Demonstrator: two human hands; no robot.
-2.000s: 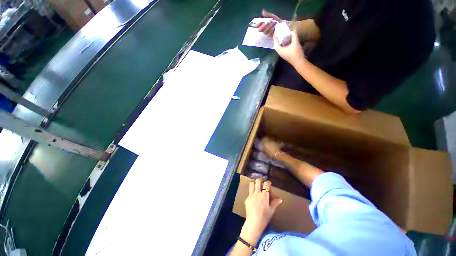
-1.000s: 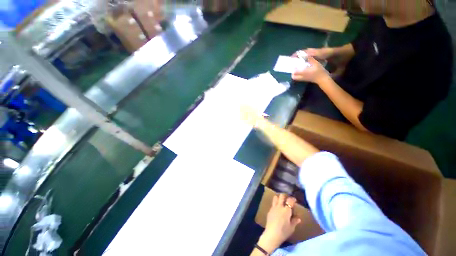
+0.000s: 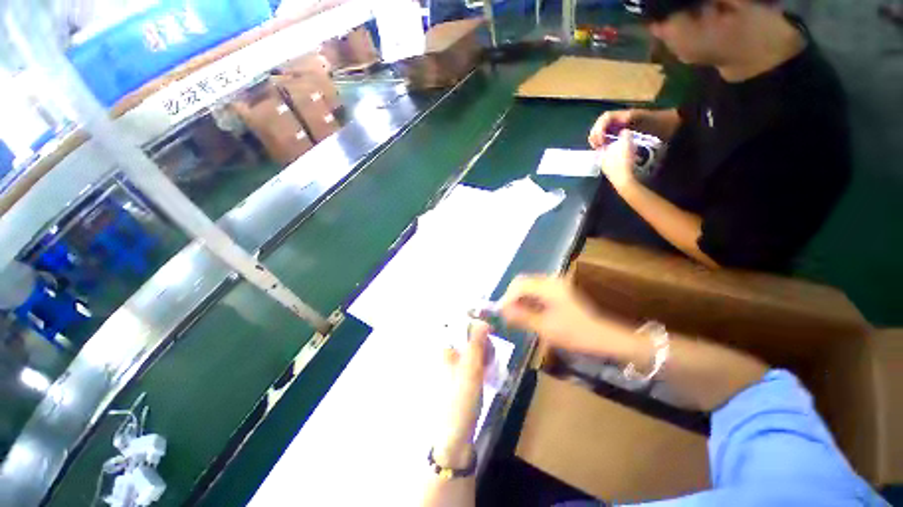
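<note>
My right hand (image 3: 540,305), with a clear band at the wrist, is over the near edge of the white paper (image 3: 396,396), its fingertips pinched on a small greyish item (image 3: 484,314). My left hand (image 3: 469,366), with a dark bracelet, is just below, fingertips meeting the same item. Glare washes out part of the left hand, and the item is too blurred to name. A pale, thin piece (image 3: 501,358) shows beside the left hand. Stacked translucent bags (image 3: 535,198) lie at the paper's far end.
The open carton (image 3: 723,297) stands at the right, bagged units (image 3: 594,369) partly visible inside. A co-worker in black (image 3: 767,149) handles a white item beyond it. White corded units (image 3: 136,470) lie on the green belt at lower left. A frame post (image 3: 198,223) crosses the left; flat cardboard (image 3: 591,79) lies farther along.
My right hand left the carton, reached over the paper and came back nearer. My left hand left the carton flap and joined it over the paper. The view has tilted up.
</note>
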